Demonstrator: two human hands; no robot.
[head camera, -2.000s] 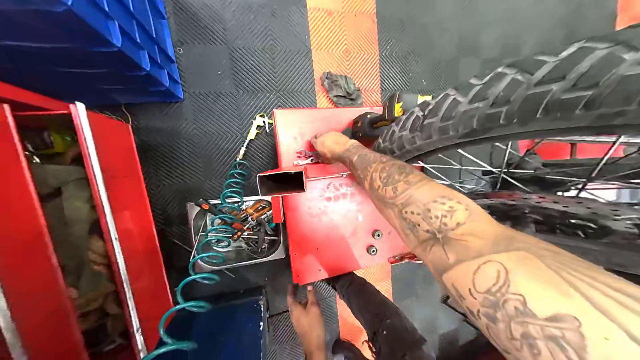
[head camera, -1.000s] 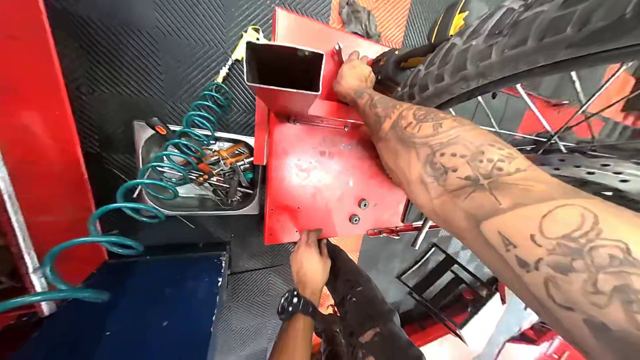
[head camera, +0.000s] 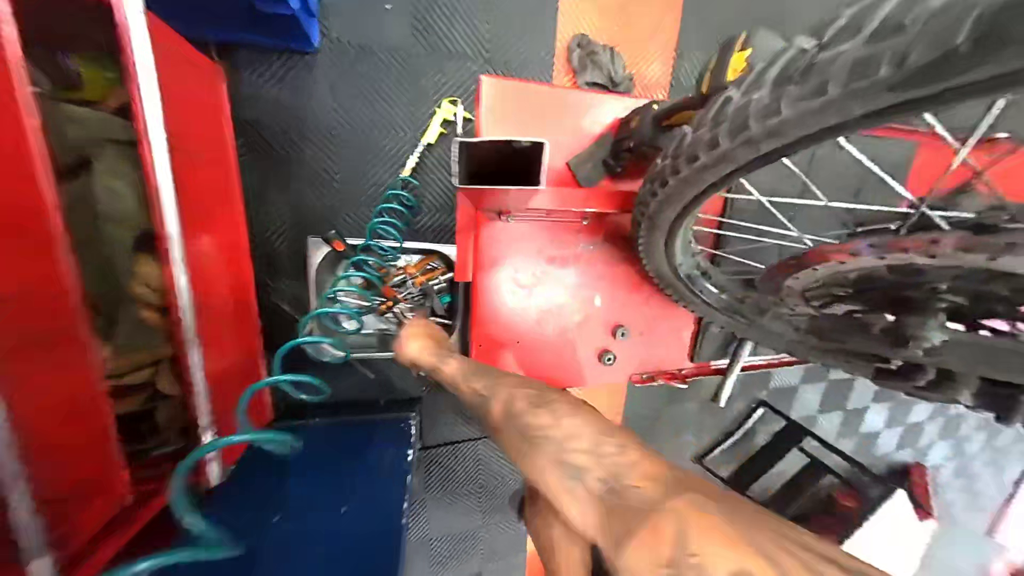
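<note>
My right hand (head camera: 420, 346) reaches over the near edge of a metal tray (head camera: 364, 346), its fingertips beside a pile of hand tools (head camera: 416, 280), some with orange handles. The hand is blurred, and whether it grips a tool cannot be told. Below the right forearm, part of my other forearm shows; my left hand is hidden. Two small round metal parts (head camera: 614, 346) lie on the red metal base plate (head camera: 528, 320), right of the tray. A teal coiled air hose (head camera: 296, 344) runs across the tray to a yellow air blow gun (head camera: 442, 120).
A knobby bicycle tire (head camera: 720, 144) overhangs the base at right. An open square steel tube (head camera: 502, 163) rises from it. A black and yellow tool (head camera: 664, 128) lies behind, near a grey rag (head camera: 598, 64). Red cabinet (head camera: 204, 200) and dark blue panel (head camera: 320, 496) stand left.
My right hand has moved from the far part of the red base to the tool tray. My left hand, earlier at the base plate's near edge, is now hidden.
</note>
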